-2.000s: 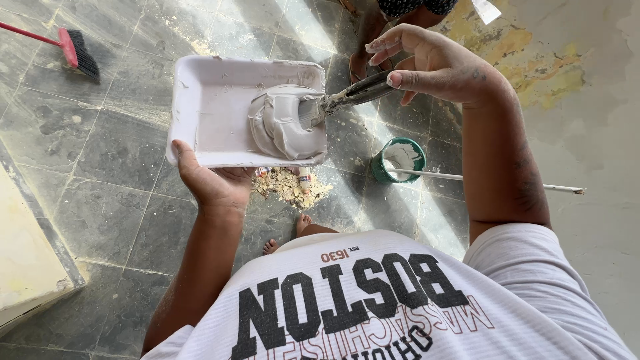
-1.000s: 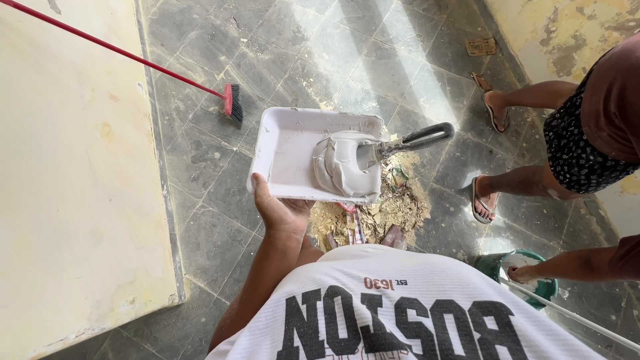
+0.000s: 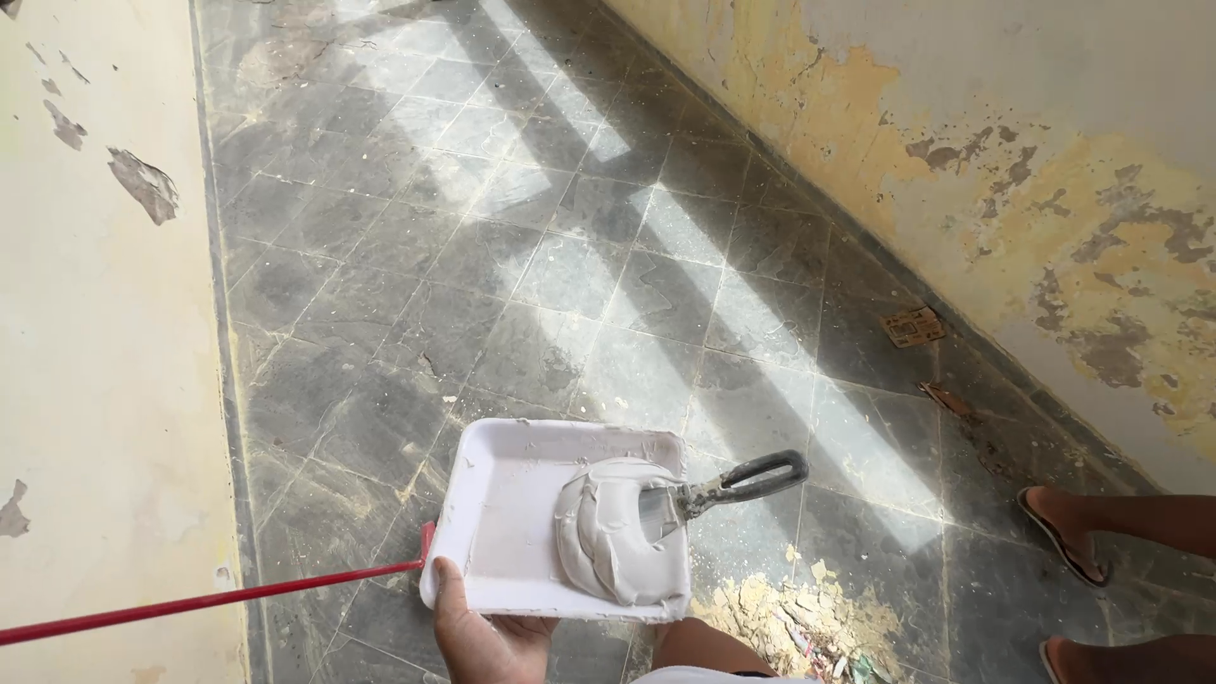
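My left hand (image 3: 489, 636) grips a white plastic tray (image 3: 508, 513) by its near left corner, thumb on the rim and fingers beneath. A thick mound of light grey-white putty (image 3: 608, 541) fills the tray's right half. Stuck in that putty is the blade of a putty knife (image 3: 750, 480); its dark loop handle sticks out past the right rim, and nobody holds it. My right hand is out of the picture.
A red broom handle (image 3: 209, 600) crosses from the left, its head partly behind the tray. Peeling walls (image 3: 950, 180) flank the tiled floor (image 3: 380, 256). Paint flakes (image 3: 798, 617) lie heaped near my legs. Another person's sandalled feet (image 3: 1069, 537) are at right; cardboard (image 3: 914, 327) lies by the wall.
My right hand was by the putty knife's handle two seconds ago and is now out of view. The green bucket has left the picture too. The view has swung toward the floor ahead.
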